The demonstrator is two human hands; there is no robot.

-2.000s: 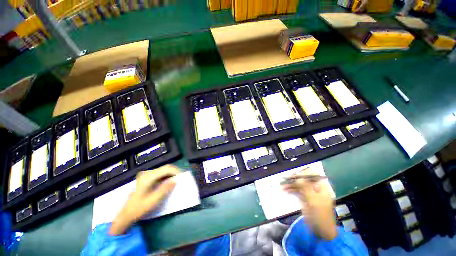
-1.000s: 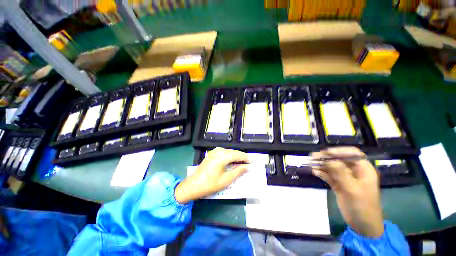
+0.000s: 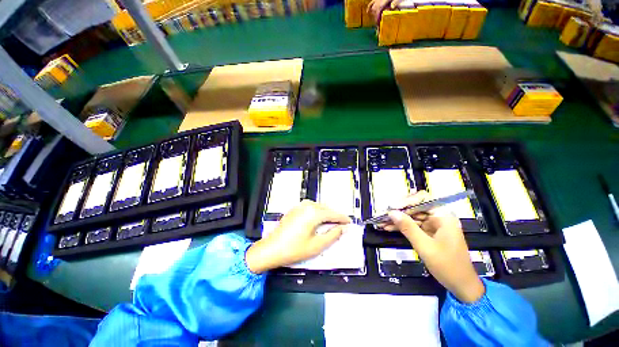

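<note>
My left hand (image 3: 298, 234) holds a white release liner sheet (image 3: 339, 254) over the lower front phone tray (image 3: 326, 281). My right hand (image 3: 434, 237) grips silver-grey tweezers (image 3: 441, 202), their tip pointing left at the sheet's upper right edge, close to my left fingertips. Whether a sticker is at the tip is too small to tell. Black phone mid-frames with white batteries (image 3: 516, 196) stand in a row in the upper foam phone tray (image 3: 468, 238). My hands and the sheet cover parts of the left and middle phones.
Another offset pair of phone trays (image 3: 151, 205) is at left. White sheets lie at the front (image 3: 381, 318), front left (image 3: 159, 261) and far right (image 3: 592, 271). A marker pen (image 3: 613, 205) is at the right edge. Yellow blocks (image 3: 273, 112) sit on cardboard (image 3: 231, 85) behind; a person's hand shows at the top.
Since two seconds ago, my left hand has lifted the liner sheet and moved it right over the trays. My right hand has brought the tweezers to its edge. The camera view has shifted.
</note>
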